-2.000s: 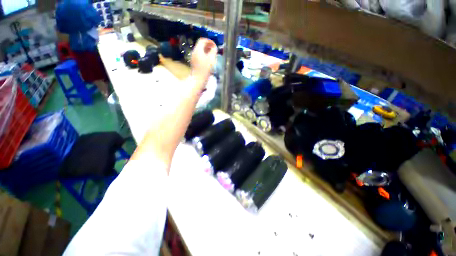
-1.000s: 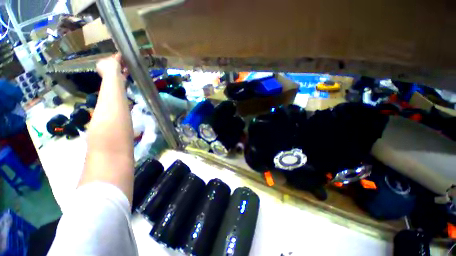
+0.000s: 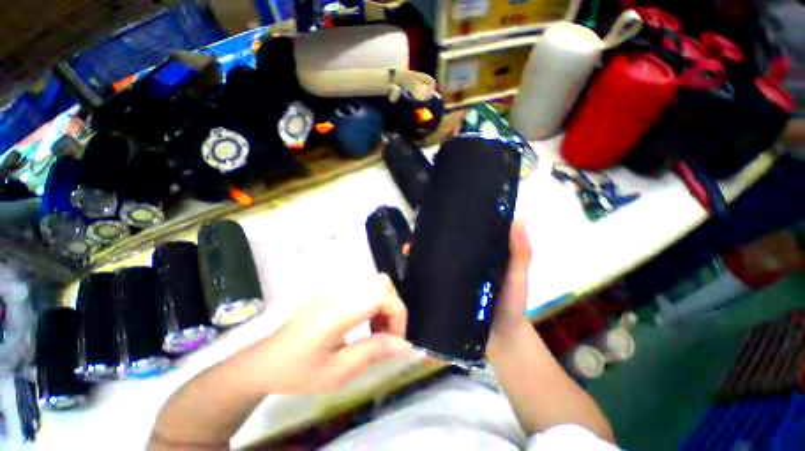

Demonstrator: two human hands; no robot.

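Observation:
My right hand [image 3: 512, 295] holds a black cylindrical speaker [image 3: 463, 238], upright and slightly tilted, with its fingers around it. A strip with small blue reflections runs along its right side. My left hand [image 3: 331, 339] is at its lower left edge, thumb and forefinger curved with a gap between them; whether they grip it cannot be told. A row of several black speakers [image 3: 141, 317] lies at left, with a dark green speaker [image 3: 229, 269] at its right end. Silver end caps face me, one glowing pink. Two smaller dark cylinders [image 3: 388, 242] lie behind the held speaker.
A beige speaker [image 3: 554, 79] stands beside a leaning red speaker [image 3: 618, 110] at the back right. Small cables [image 3: 596, 191] lie before them. The rear shelf holds black speakers [image 3: 225, 150], a lying beige speaker [image 3: 353, 60] and a dark blue round piece [image 3: 356, 128].
The view has swung right along the bench. An outstretched arm near the shelf post has given way to both hands at a black speaker, held by my right hand.

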